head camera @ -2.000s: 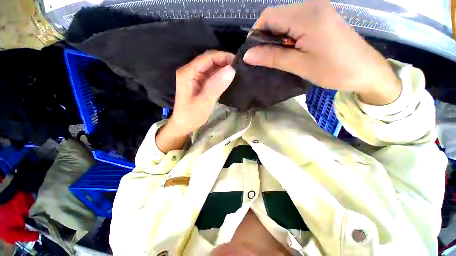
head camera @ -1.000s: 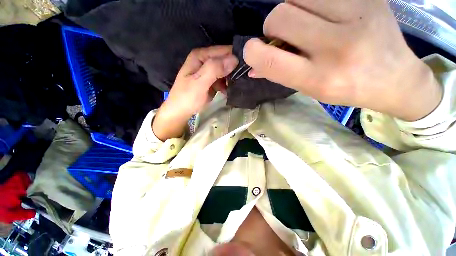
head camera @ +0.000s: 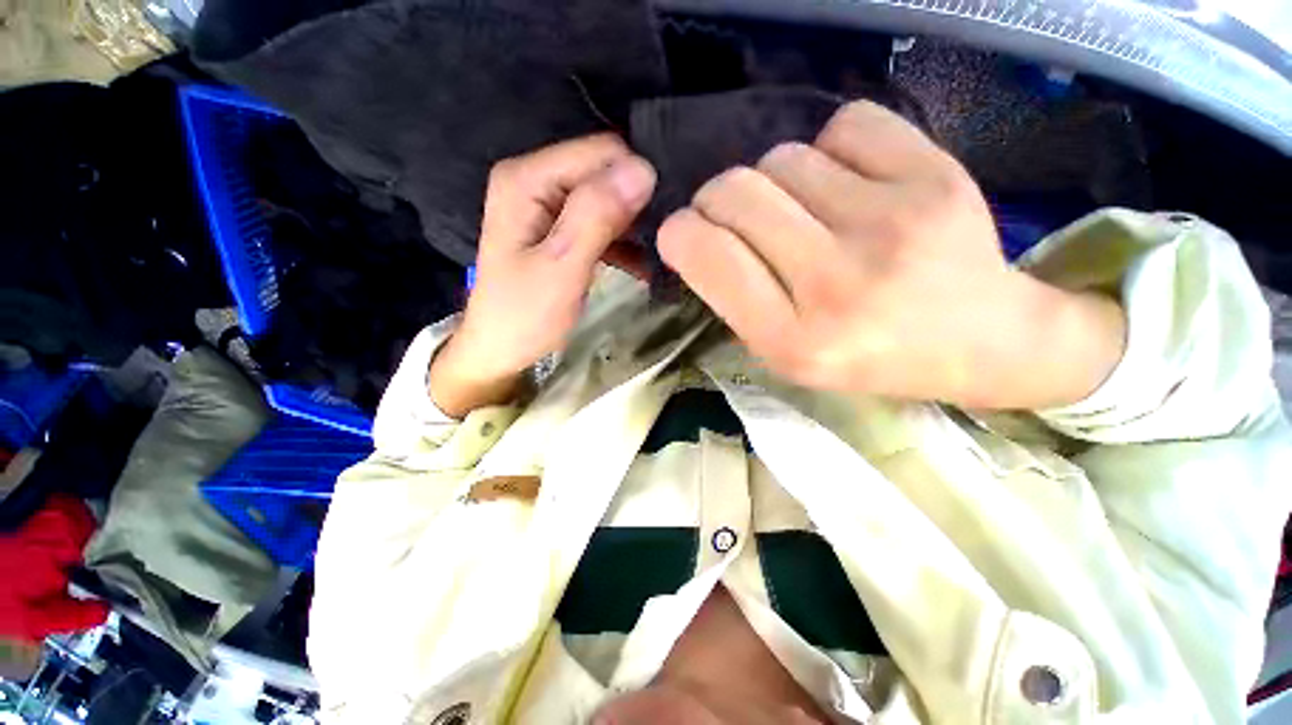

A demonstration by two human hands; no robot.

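Observation:
A dark charcoal garment piece (head camera: 482, 106) spreads from the upper left to the space between my hands. My left hand (head camera: 546, 262) pinches its edge between thumb and fingers. My right hand (head camera: 857, 269) is closed in a fist over the cloth just beside the left fingertips, with its back towards the camera. Whatever lies inside the right palm is hidden; no snips show now. A thin thread-like line shows on the cloth above the left hand.
The white table edge with ruler marks (head camera: 1049, 40) curves across the top right. Blue plastic crates (head camera: 227, 213) with dark cloth stand at the left. Olive cloth (head camera: 184, 489) and red cloth (head camera: 50, 574) lie further left.
My right hand has moved lower and turned into a fist with its back up. The small blades seen between the hands a second ago no longer show. The left hand stays near the same edge.

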